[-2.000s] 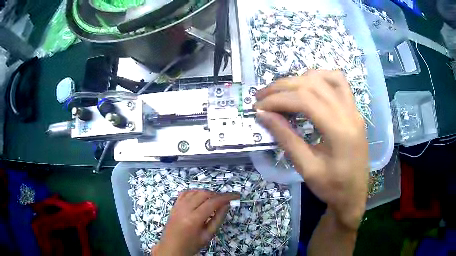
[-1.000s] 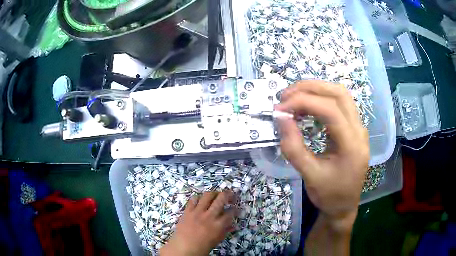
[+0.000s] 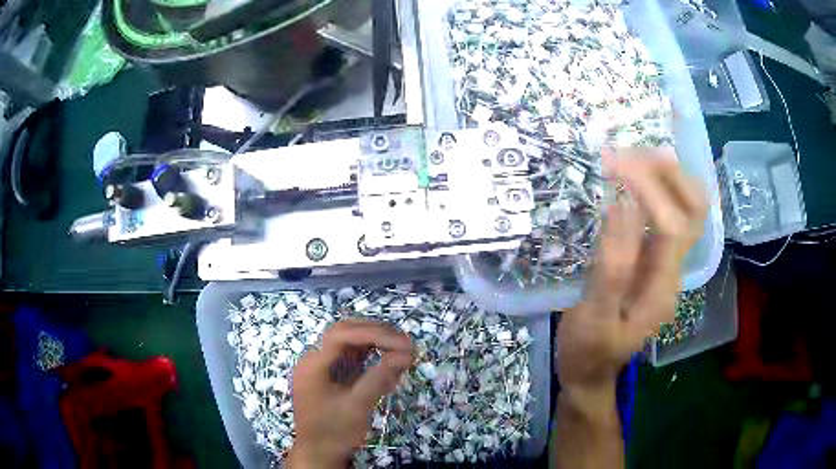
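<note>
My left hand (image 3: 344,389) is over the lower parts bin (image 3: 213,353), thumb and forefinger bent into a ring with their tips close together. Whether a part is between them cannot be told. My right hand (image 3: 632,243) is blurred, over the right side of the upper parts bin (image 3: 710,220); its fingertips are too blurred to show whether they hold anything. The assembly fixture (image 3: 412,197) is a silver block with screws and a green spot. Neither hand touches it. White-headed stem parts (image 3: 458,385) fill the lower bin.
The air cylinder (image 3: 174,206) stands left of the fixture on the pale base plate (image 3: 275,256). A steel bowl feeder (image 3: 247,69) is at upper left, a feed track (image 3: 412,64) behind the fixture. Small clear boxes (image 3: 761,197) are at right, a grey tray (image 3: 715,334) at lower right.
My right hand has moved from the fixture to the right, away from the white part seen at its fingertips a second ago. My left hand has risen from the heap and its fingers have curled.
</note>
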